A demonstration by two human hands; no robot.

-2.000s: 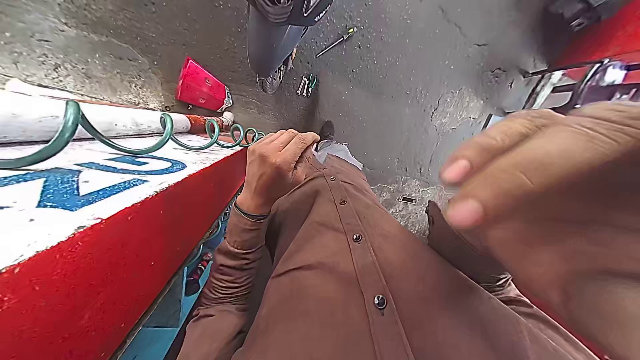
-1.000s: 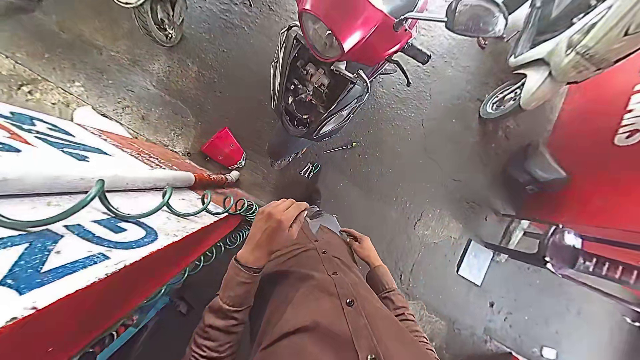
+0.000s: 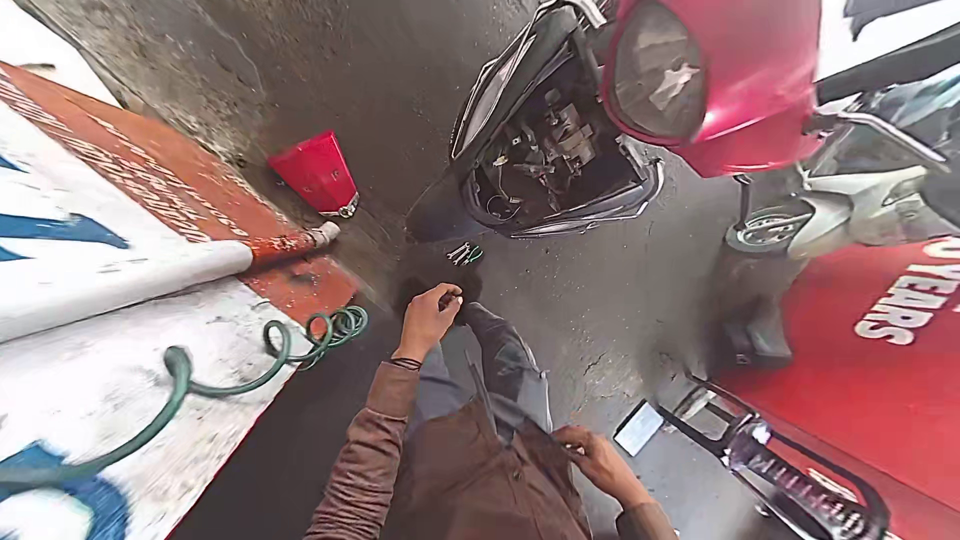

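My left hand (image 3: 431, 319) is raised in front of my legs with its fingers curled; whether something small sits between them I cannot tell. At the lower edge of my brown button shirt (image 3: 480, 472), my right hand (image 3: 596, 454) has its fingers on the cloth. Beyond my feet stands a red scooter (image 3: 750, 75) with its front panel off and the parts inside bare. Wrenches (image 3: 459, 253) and green-handled pliers (image 3: 473, 256) lie on the ground in front of the scooter.
A red plastic body panel (image 3: 319, 174) lies at the left, near the end of a white and red pipe (image 3: 150, 281). A coiled green hose (image 3: 277, 360) hangs along the painted wall. At the right are a pale scooter (image 3: 847, 214), a metal frame with a spring (image 3: 806, 476) and a flat pale board (image 3: 639, 427).
My left hand has moved away from the shirt front, out over my legs. My right hand, near the camera two seconds ago, has come down to the shirt. The view has shifted and shows more of the scooter.
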